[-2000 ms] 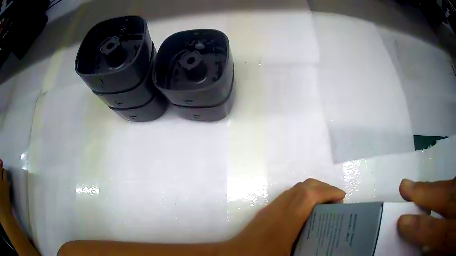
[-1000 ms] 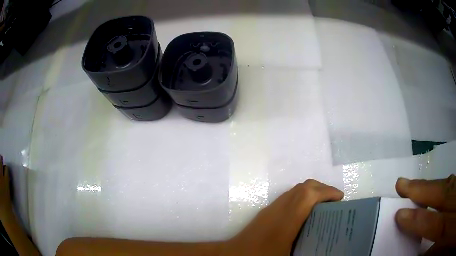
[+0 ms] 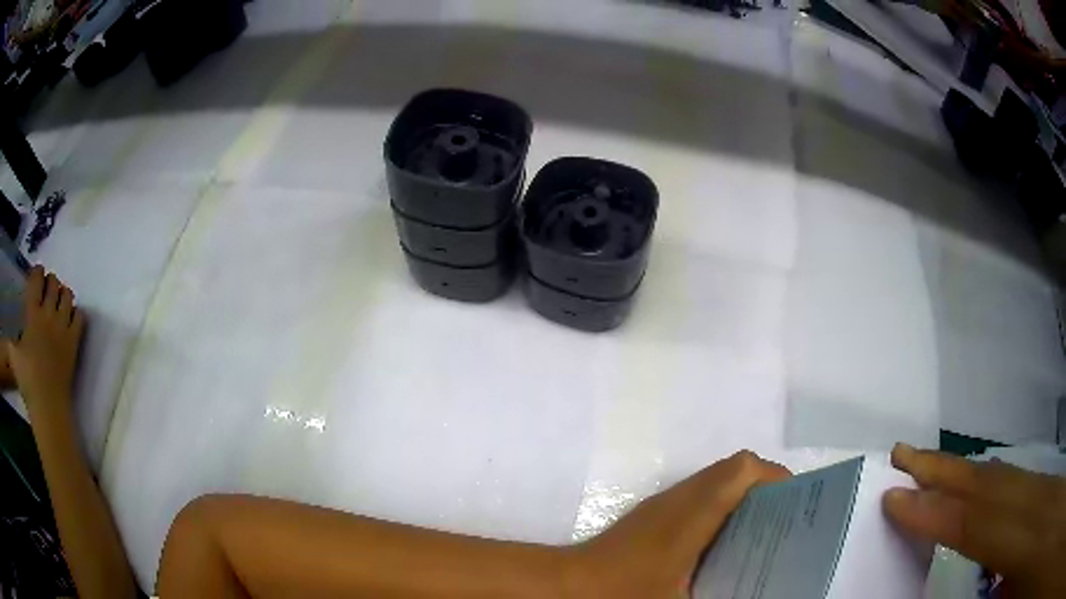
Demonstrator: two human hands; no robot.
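Observation:
A pale grey-blue retail box (image 3: 781, 532) with small print and a white side is at the bottom right, cut off by the lower edge. My left hand (image 3: 701, 509) grips its printed side; the box hides most of the fingers. My right hand (image 3: 976, 503) is at the white side, with two digits against it and the rest cut off or hidden. A stack of three dark grey rounded-square housings (image 3: 456, 199) stands ahead of me, open side up with a central hub. A stack of two (image 3: 590, 246) stands close at its right.
Another person's hand (image 3: 49, 322) and forearm are at the left edge, by a grey box. A little dark pile (image 3: 45, 220) lies above that hand. Dark objects (image 3: 193, 41) stand at the far left, and others (image 3: 994, 135) at the far right. White sheets (image 3: 468, 386) cover the table.
The view has shifted, so the stacks appear further right and smaller, and more of the far table edges shows. The box is tilted more. Both my hands remain on it.

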